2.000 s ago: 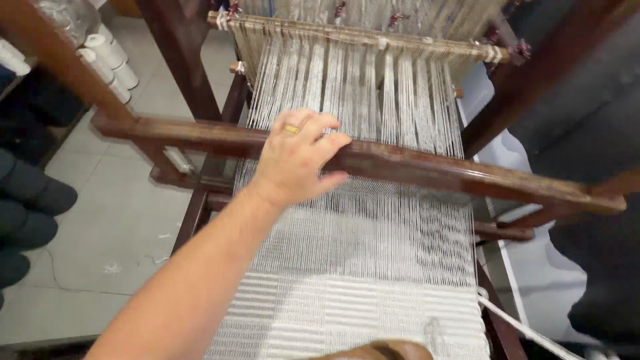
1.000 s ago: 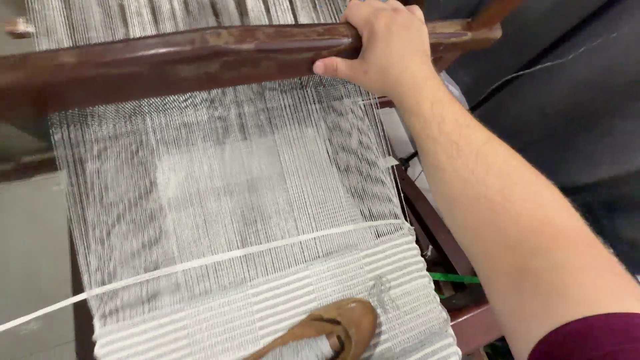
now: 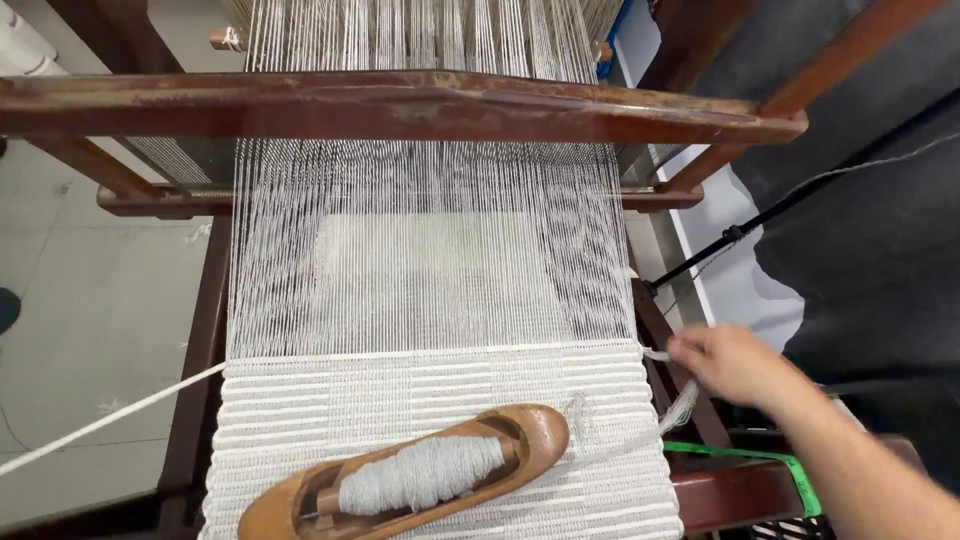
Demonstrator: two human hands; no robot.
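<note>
My right hand [image 3: 724, 364] pinches grey yarn [image 3: 679, 405] just off the right selvedge of the white ribbed cloth [image 3: 277, 420]. That yarn runs back over the cloth toward a wooden boat shuttle [image 3: 551, 431], which lies tilted on the weaving with a bobbin of pale grey yarn [image 3: 424, 472] inside. Thick white cord [image 3: 112, 411] leaves the cloth's left edge, and a white row lies along the top edge of the weaving. Beyond it stretch the fine white warp threads [image 3: 435, 285], passing under the loom's wooden beater beam [image 3: 420, 109]. My left hand is out of view.
Dark wooden loom posts [image 3: 199, 315] flank the warp. At the right are a black stand pole [image 3: 697, 259], a dark curtain [image 3: 870, 262] and a green strap [image 3: 802, 480] over a wooden bar. White yarn cones [image 3: 26, 45] stand at the upper left.
My right hand has left the beater beam and now holds yarn beside the cloth's right edge. My left hand, on the beam two seconds ago, is gone from view. The view has shifted considerably.
</note>
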